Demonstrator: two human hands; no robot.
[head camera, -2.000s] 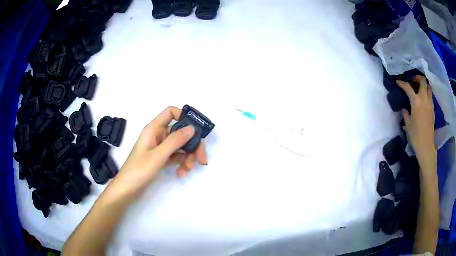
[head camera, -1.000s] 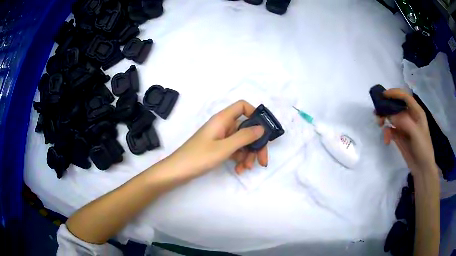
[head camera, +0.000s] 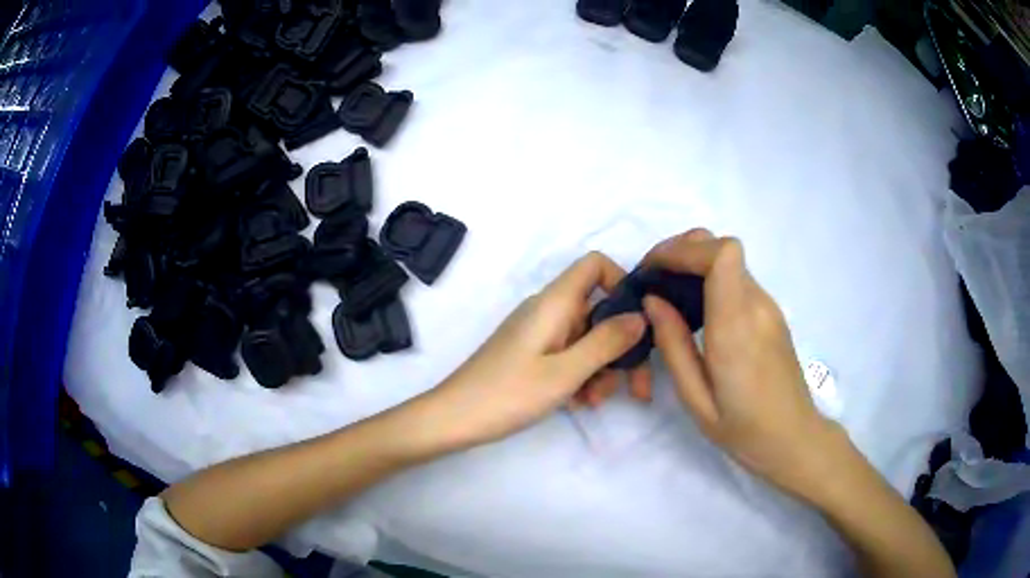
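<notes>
My left hand (head camera: 565, 344) grips a black plastic housing base half (head camera: 619, 322) between thumb and fingers, above the middle of the white sheet. My right hand (head camera: 734, 350) holds a black cover (head camera: 686, 296) against it. The two parts touch; how they join is hidden by my fingers. The white glue bottle (head camera: 821, 384) lies on the sheet just right of my right hand, which covers most of it. Its needle tip is hidden.
A loose heap of black base halves (head camera: 271, 226) lies at the left beside a blue crate (head camera: 68, 215). Several black assembled housings (head camera: 707, 32) stand at the top. Clear plastic film (head camera: 988, 271) and more black parts are at the right edge.
My right hand has brought the black cover from the right side to the housing base in my left hand. The view has shifted, showing more housings at the top.
</notes>
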